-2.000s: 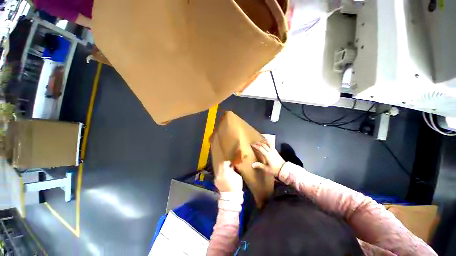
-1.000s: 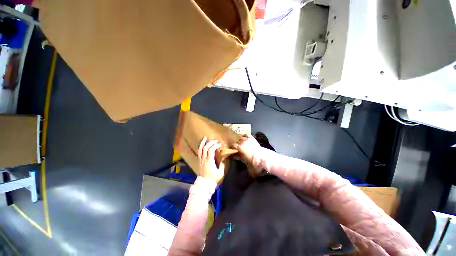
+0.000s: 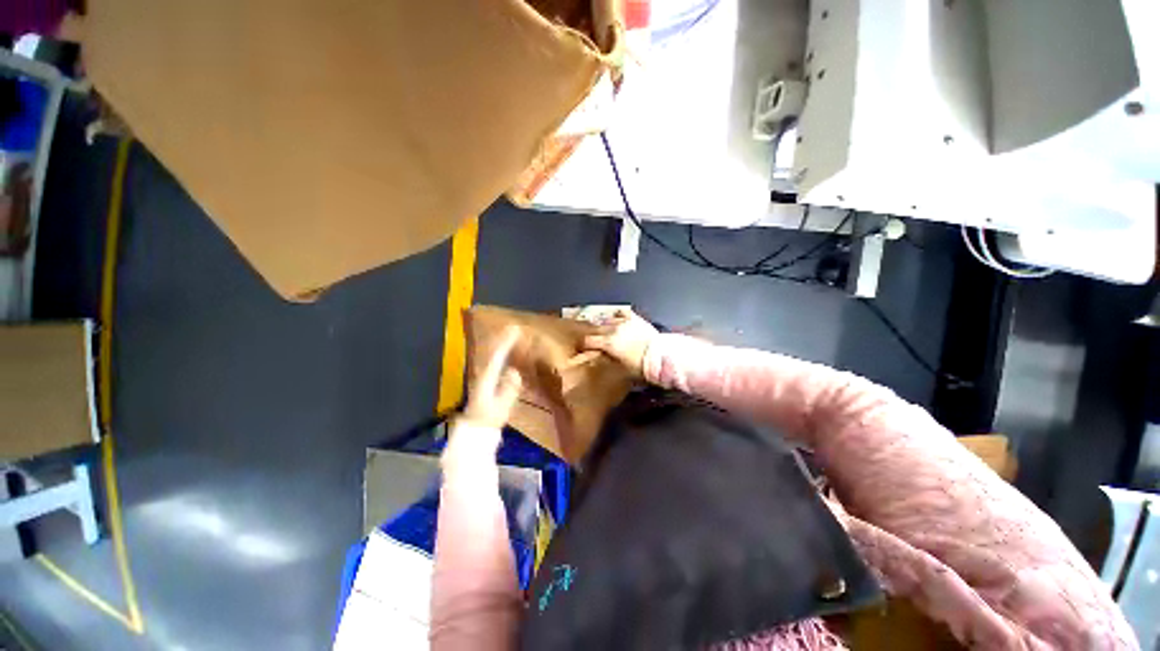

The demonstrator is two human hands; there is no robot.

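A folded brown bag panel (image 3: pixel 541 363) lies at my lap, in front of the black apron. My left hand (image 3: pixel 496 379) is blurred and lies over the panel's left part; whether it grips the panel is unclear. My right hand (image 3: pixel 623 343) is closed on the panel's upper right edge, with some fingers hidden by the material. A large brown tote bag (image 3: pixel 318 140) hangs close at the top of the view, its open top at the upper right.
A white sewing machine (image 3: pixel 890 115) stands on a white table (image 3: pixel 687 178) at upper right, with black cables (image 3: pixel 763 270) beneath. A blue bin (image 3: pixel 350 566) with pale boards (image 3: pixel 394 598) is at my lower left. A carton (image 3: pixel 45 388) is at far left.
The panel was long and narrow, then turned and folded wider at my lap. My left hand has moved left and away from my right hand. The surroundings have shifted left in view.
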